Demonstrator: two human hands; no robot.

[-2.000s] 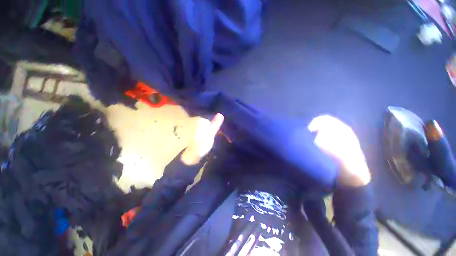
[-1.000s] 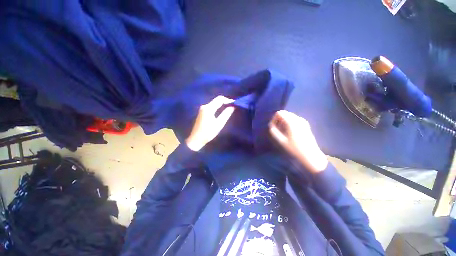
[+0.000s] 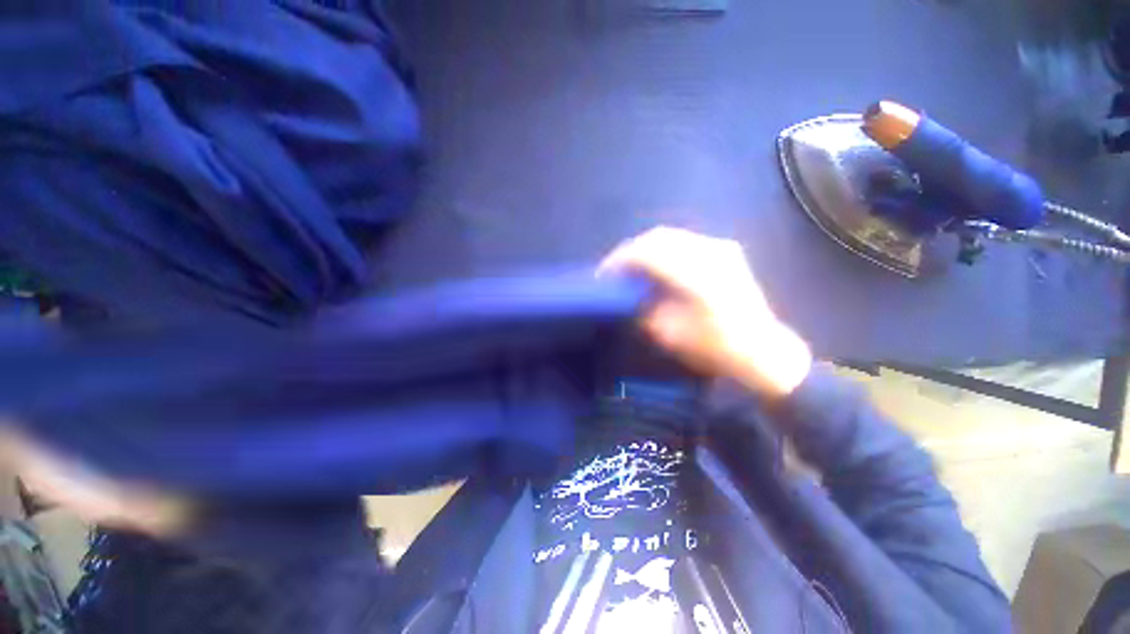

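A navy-blue garment piece (image 3: 310, 384) is stretched sideways between my hands, blurred, above the table's near edge. My right hand (image 3: 706, 303) grips its right end, with the fingers closed on the cloth. My left hand (image 3: 81, 483) is at the far left, blurred and partly hidden by the cloth, at the piece's left part; its fingers cannot be made out.
A steam iron (image 3: 855, 192) stands on the dark navy table (image 3: 558, 136) at the right, its hose (image 3: 1078, 229) running right. A crumpled navy garment pile (image 3: 211, 149) lies at the table's left. A brown box (image 3: 1072, 570) is on the floor at lower right.
My left hand has swung far left, pulling the cloth out long; it was folded in front of me between both hands. My right hand has moved slightly up and left. The iron shows slightly further left.
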